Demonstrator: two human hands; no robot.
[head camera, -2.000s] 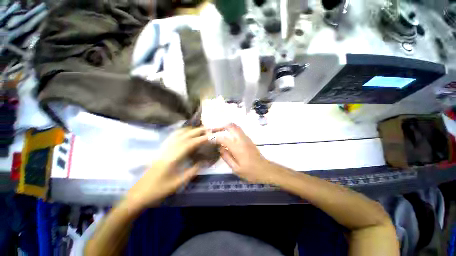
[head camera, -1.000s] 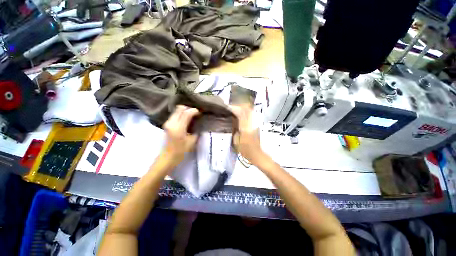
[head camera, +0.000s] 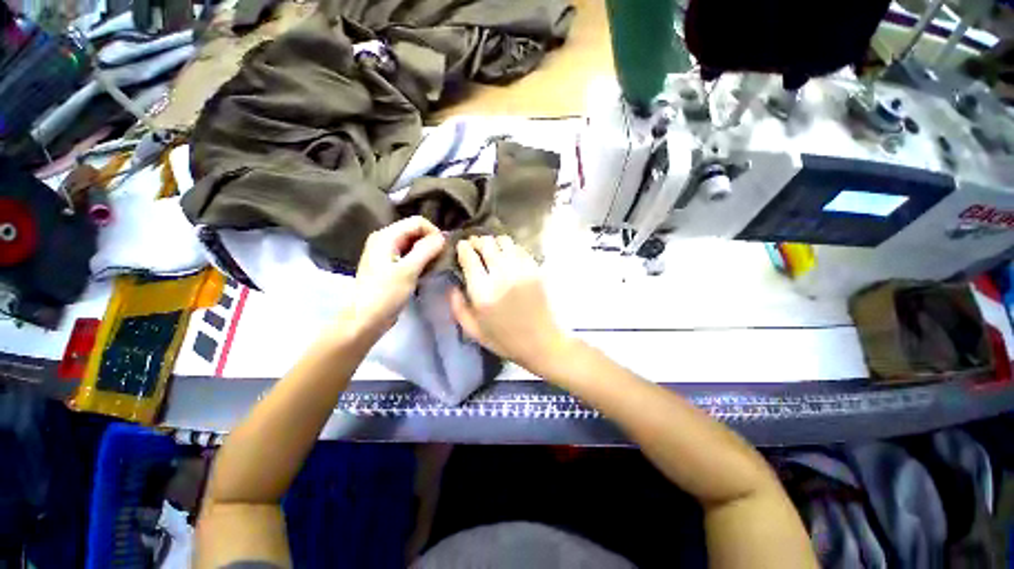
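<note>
A brown-olive garment (head camera: 295, 145) lies in large folds on the left and back of the white machine table (head camera: 712, 350). Its pale grey lining (head camera: 428, 347) hangs towards the table's front edge. My left hand (head camera: 391, 270) pinches the fabric edge between thumb and fingers. My right hand (head camera: 506, 298) lies beside it, fingers on the same fabric, its grip partly hidden. A small brown flap (head camera: 525, 195) lies behind my right hand. The presser foot (head camera: 653, 258) of the sewing machine (head camera: 767, 145) stands to the right, apart from the fabric.
The control panel (head camera: 845, 202) is lit at the right. A scrap box (head camera: 923, 331) with dark cloth stands at the table's right. A green holder (head camera: 643, 50) rises above the machine. A yellow-edged dark pad (head camera: 139, 347) lies at left, above a blue basket (head camera: 117, 489).
The fabric has come away from the needle area to the left. Since one second ago my hands have moved closer together on it, and the lining lies lower and more bunched.
</note>
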